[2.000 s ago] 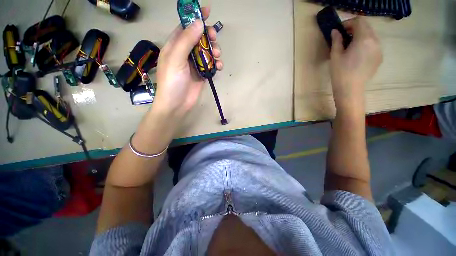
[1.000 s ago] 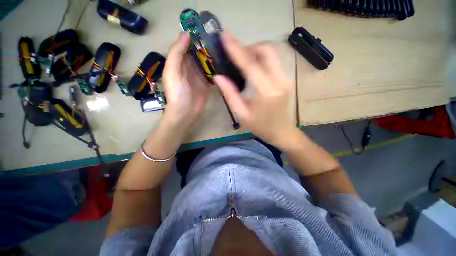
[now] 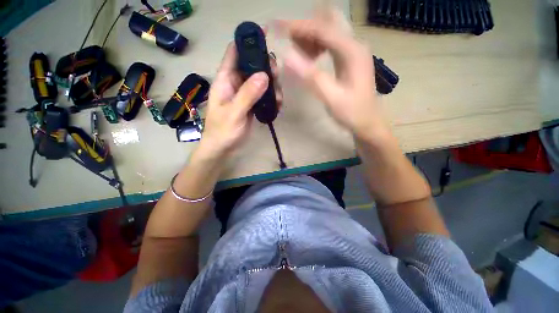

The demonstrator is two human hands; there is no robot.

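My left hand (image 3: 230, 104) holds a black elongated unit (image 3: 250, 55) upright above the cardboard, thumb on its front. Its cover faces up, and no green board or yellow strip shows. A thin black cable (image 3: 276, 143) leaves its lower end, with a small dark connector (image 3: 282, 165) near the bench edge. My right hand (image 3: 334, 76) is blurred, to the right of the unit, with fingers apart and nothing visible in it. A loose black cover (image 3: 385, 74) lies on the cardboard, partly hidden behind my right hand.
Several open units with yellow strips, wires and green boards lie at left, including one near my left hand (image 3: 187, 99). A row of stacked black covers (image 3: 432, 13) stands at top right. The green bench edge (image 3: 319, 166) runs in front of me. Red containers (image 3: 505, 153) are below.
The black cover that my right hand brought from the right now lies over the open unit, hiding its board and yellow strip. My right hand has let go and moved away to the right.
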